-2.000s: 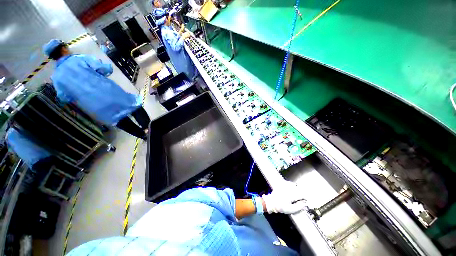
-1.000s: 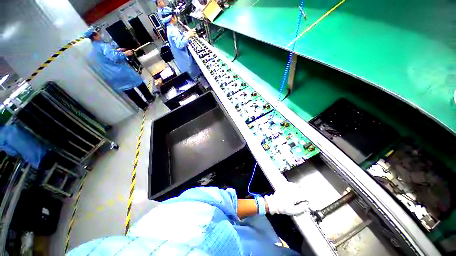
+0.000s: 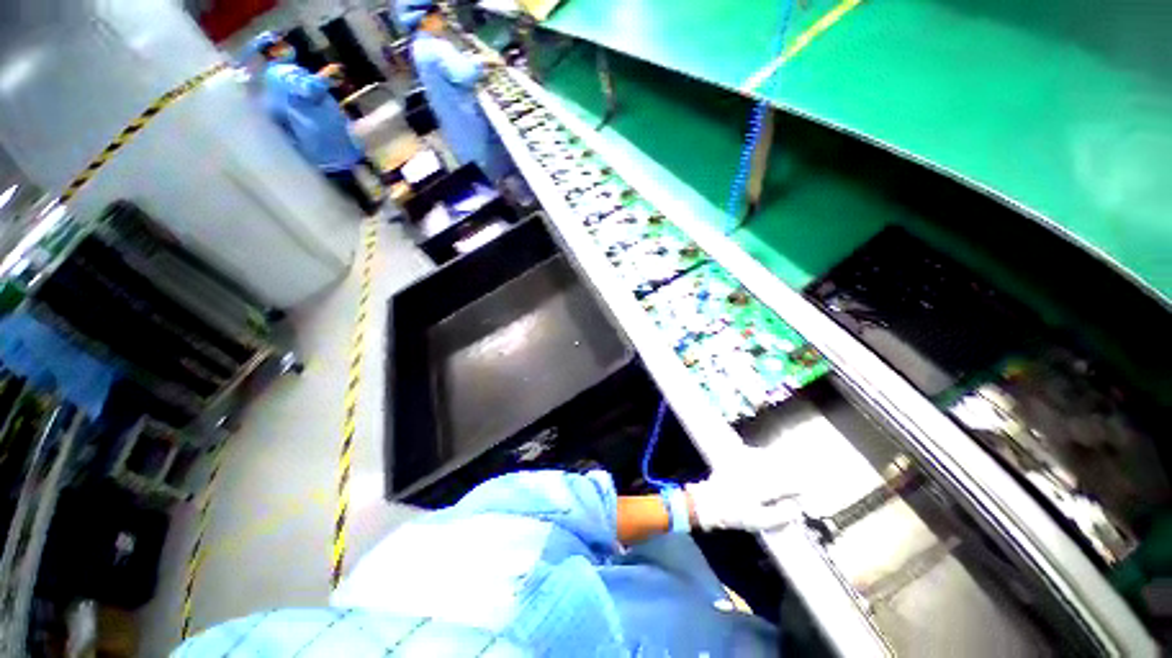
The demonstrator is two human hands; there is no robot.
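My left hand [image 3: 745,504], in a white glove with a blue wrist band, rests on the near conveyor rail [image 3: 688,424], beside a cross rod. Its fingers reach over the rail; no object shows in it, and glare blurs their outline. A row of green circuit boards [image 3: 733,345] with mixed components lies between the rails, running away to the upper left. The nearest board ends just beyond my hand. My right hand is out of the picture.
A large black tote [image 3: 514,347] stands left of the rail. A black tray [image 3: 900,309] and a tray of grey pieces [image 3: 1060,450] lie right, under the green shelf [image 3: 951,122]. Blue cords hang nearby. Two people in blue smocks stand farther back; a rack stands left.
The view has shifted slightly. The person at the left has moved farther back and now stands beside the white wall. My left hand stays on the rail.
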